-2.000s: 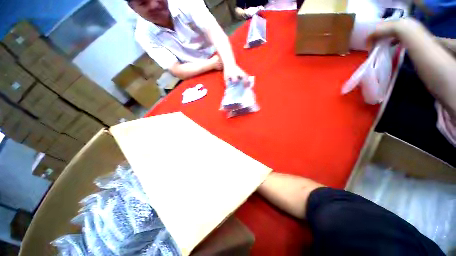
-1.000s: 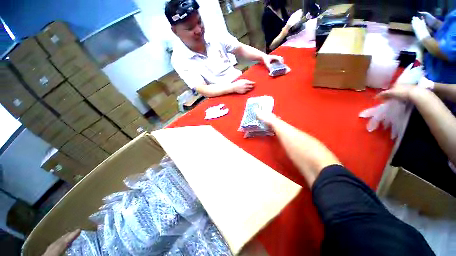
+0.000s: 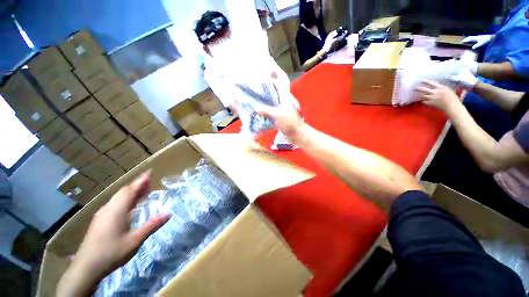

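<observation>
My right hand (image 3: 284, 119) reaches out over the carton's far flap, its fingers closed on bubble-wrapped products (image 3: 258, 104), silvery and shiny, held up off the table. My left hand (image 3: 119, 226) is over the near left part of the shipping carton (image 3: 232, 261), fingers and thumb apart, holding nothing. Under it, rows of bubble-wrapped items (image 3: 185, 212) fill the carton. Another wrapped product (image 3: 283, 141) lies on the red table beyond the flap.
A person in white (image 3: 243, 64) stands across the red table (image 3: 325, 136). A brown box (image 3: 378, 74) and white sleeves (image 3: 415, 75) are at the far right, with other people's hands there. An open carton (image 3: 464, 214) is low right. Stacked cartons (image 3: 87, 104) stand left.
My right hand has lifted wrapped products off the table and moved left towards the carton. My left hand has risen over the carton's contents. The sleeves by the box are now held by others.
</observation>
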